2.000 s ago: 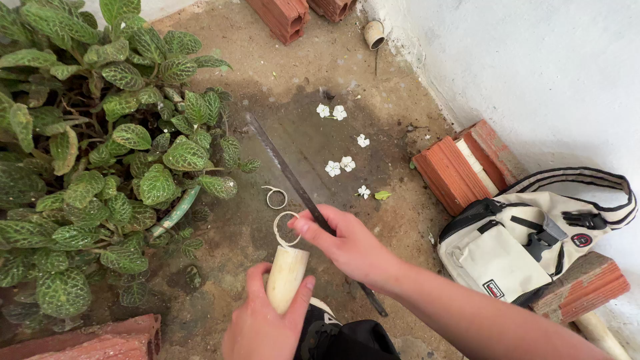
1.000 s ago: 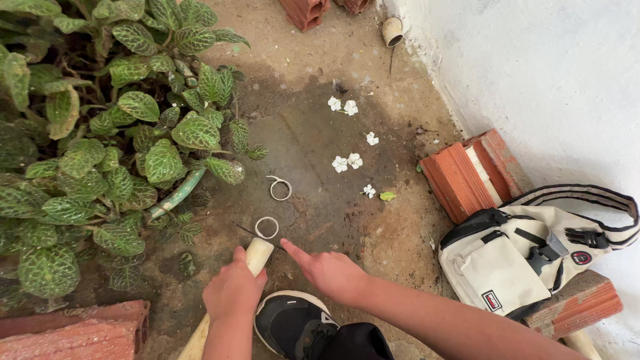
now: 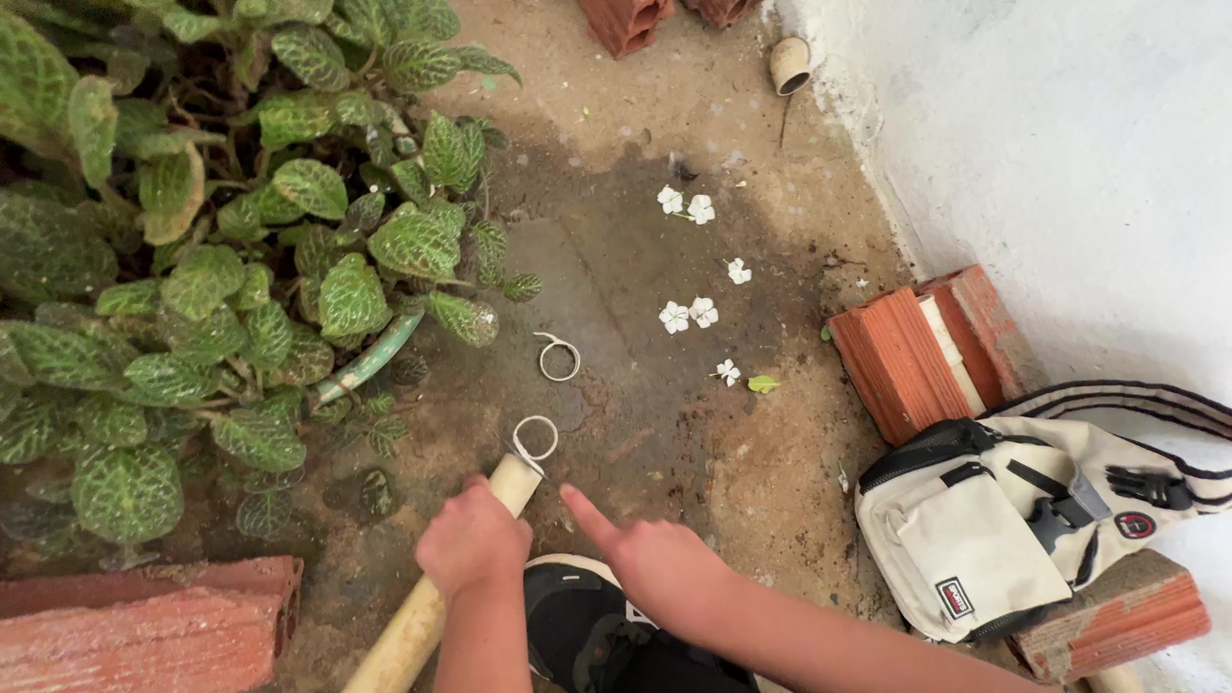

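Observation:
My left hand (image 3: 474, 536) grips a pale round tube (image 3: 404, 630) near its upper end; it slants from the bottom edge toward the middle. At the tube's end lies a thin dark edge, probably the blade of which little shows. A thin pale ring (image 3: 535, 438) touches that end, and a second ring with a loose tail (image 3: 558, 360) lies farther off on the concrete floor. My right hand (image 3: 654, 568) is just right of the tube's end, its index finger stretched toward the edge and its other fingers curled; whether it holds the blade's handle is hidden.
A leafy potted plant (image 3: 241, 289) fills the left side. Hollow bricks (image 3: 895, 356) and a cream bag (image 3: 972, 539) stand by the white wall at right. Another brick (image 3: 144, 626) is at bottom left. White flowers (image 3: 688, 316) lie on the floor. A shoe (image 3: 577, 616) is below my hands.
The long dark blade, raised across the tube two seconds ago, is now low at the tube's end and mostly hidden. My left hand and the tube have moved left, and more of the tube shows.

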